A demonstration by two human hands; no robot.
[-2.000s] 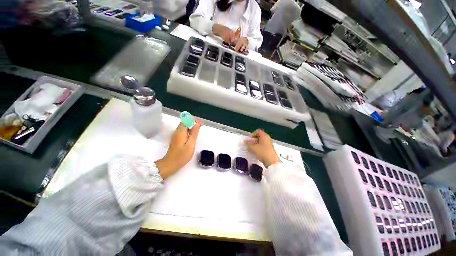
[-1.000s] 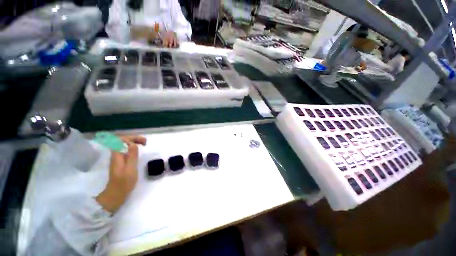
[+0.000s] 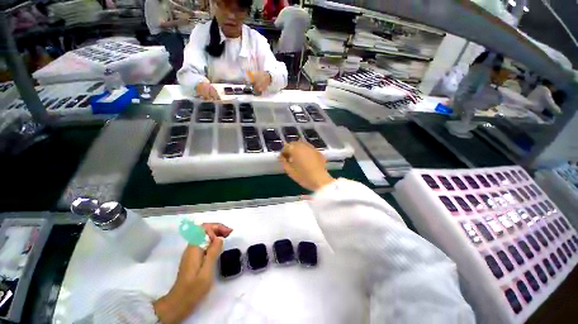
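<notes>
Several black square smartwatch bodies [image 3: 257, 257] lie in a short row on the white work mat [image 3: 279, 221]. My left hand [image 3: 193, 272], left of the row, holds a mint-green hand tool [image 3: 192, 233] between thumb and fingers; its tip is hidden. My right hand [image 3: 305, 166] is stretched forward over the near edge of the foam tray [image 3: 215, 168]. Its fingertips are at a watch in the tray's front row; whether they grip it cannot be told.
A white dispenser bottle [image 3: 130, 235] stands left of my left hand. A grey parts bin [image 3: 39, 253] is at the left edge. A dense foam tray [image 3: 437, 234] full of dark units is at the right. A person [image 3: 234, 57] in white works across the bench.
The view has swung about. My right hand was over the mat beyond the row, then out of view, and is now at the foam tray. My left hand still holds the tool.
</notes>
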